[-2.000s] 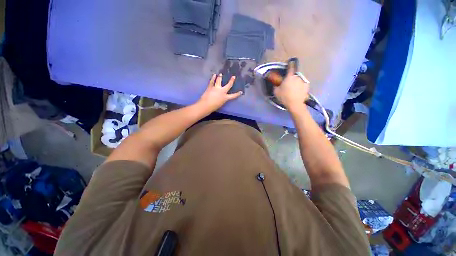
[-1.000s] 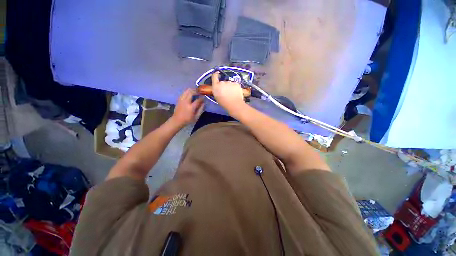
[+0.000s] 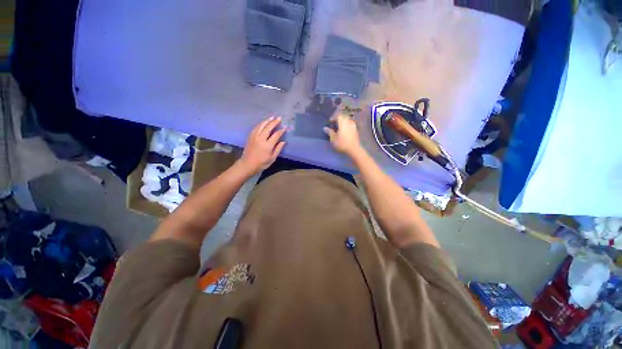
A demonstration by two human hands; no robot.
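A small dark grey fabric piece (image 3: pixel 311 127) lies flat near the front edge of the pressing table. My left hand (image 3: pixel 263 144) rests at its left side, fingers apart, holding nothing that I can see. My right hand (image 3: pixel 343 133) is at its right edge, with fingertips on or over the piece; whether they grip it is unclear. The steam iron (image 3: pixel 406 132), with an orange-brown wooden handle, rests on the table to the right of my right hand. Dark damp spots (image 3: pixel 323 105) show just beyond the piece.
The left stack of grey pieces (image 3: pixel 275 41) and the right stack (image 3: pixel 346 67) lie farther back on the lilac table cover (image 3: pixel 157 61). The iron's cord (image 3: pixel 484 207) runs right. A cardboard box of scraps (image 3: pixel 167 174) stands below left. A blue-edged white surface (image 3: pixel 580 136) is at right.
The iron moved from the right side over the piece, then back to the right. My right hand has let go of its handle and is now at the piece. The piece is uncovered again.
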